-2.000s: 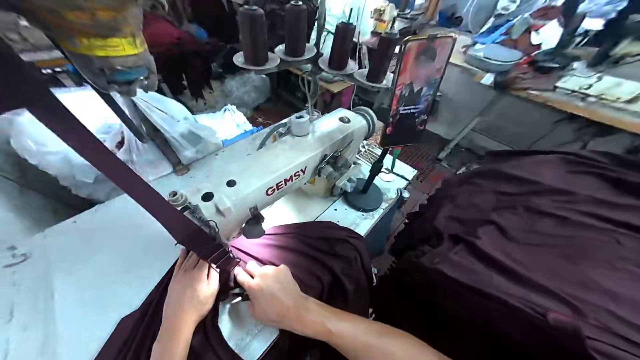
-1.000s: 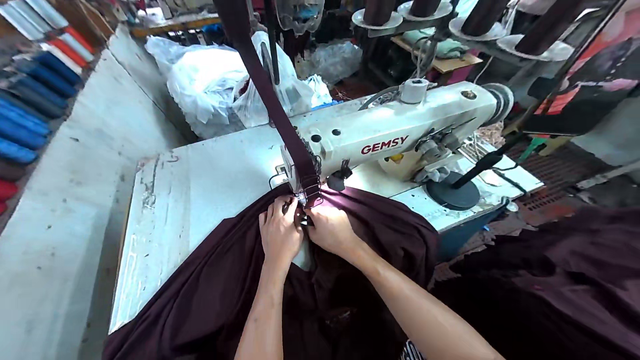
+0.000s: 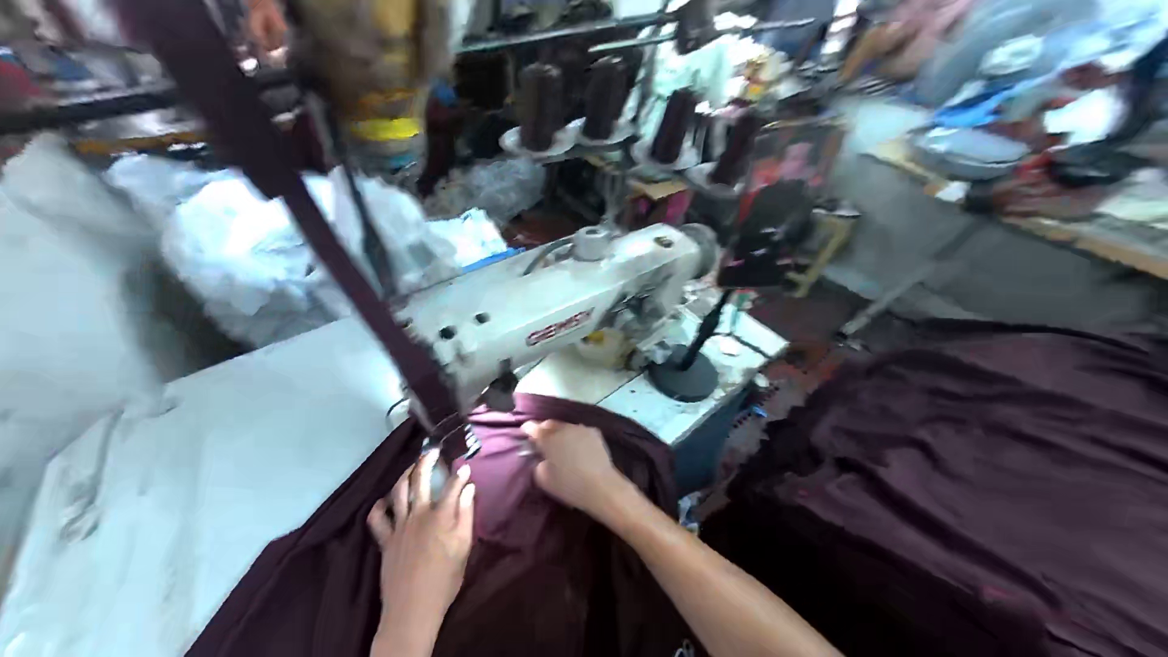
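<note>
A white Gemsy sewing machine (image 3: 566,310) stands on its table, its needle end toward me. Dark maroon fabric (image 3: 547,566) drapes over the near edge and lies under the needle area, brightly lit there. From the upper left a long maroon fabric strip (image 3: 319,228) runs down into the folder at the needle end. My left hand (image 3: 424,529) rests on the fabric just below the folder, fingers spread. To the right of the needle area, my right hand (image 3: 570,461) pinches the fabric with bent fingers. The needle itself is blurred.
Dark thread cones (image 3: 541,105) stand behind the machine. A phone (image 3: 776,205) is on a black round-based stand (image 3: 684,374) at the table's right. More maroon fabric (image 3: 967,484) is heaped at the right. White plastic bags (image 3: 265,237) lie behind the table.
My hands were close together at the needle end; now they are farther apart, with my right hand to the right on the fabric. The view has swung back to the right.
</note>
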